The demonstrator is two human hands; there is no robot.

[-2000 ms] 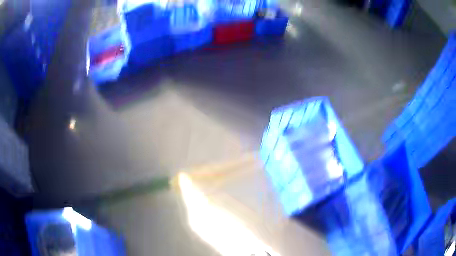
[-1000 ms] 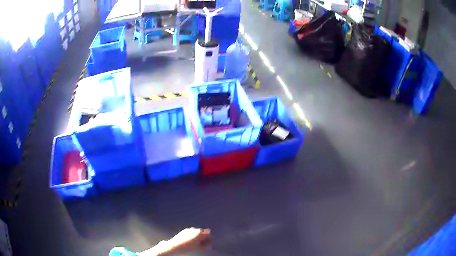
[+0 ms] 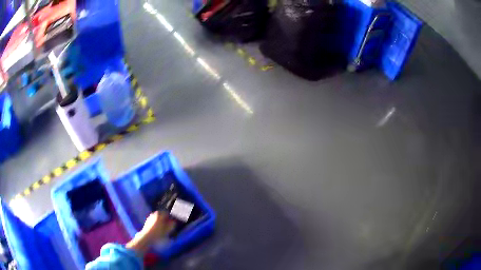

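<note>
My one visible hand [image 3: 158, 227], in a light blue sleeve, reaches into a blue tote [image 3: 208, 227] at the lower left. It is blurred, and its fingertips lie over dark items in the tote, so I cannot tell whether it grips anything. From the frame I cannot be sure of its side; it looks like my right hand. The tote holds dark black parts [image 3: 167, 199] and a small white rectangular label [image 3: 182, 209]. No other hand of mine is in view.
Another blue tote [image 3: 118, 213] with dark and reddish contents stands left of it. A white bin [image 3: 78, 124] and a translucent blue bag [image 3: 116, 100] stand behind yellow-black tape [image 3: 68, 164]. Black bags [image 3: 308, 42] and a blue cart [image 3: 401, 39] stand farther back.
The view has swung right and closer to the totes, which now lie lower left. The visible hand has moved from the floor in front of the totes into the right-hand tote.
</note>
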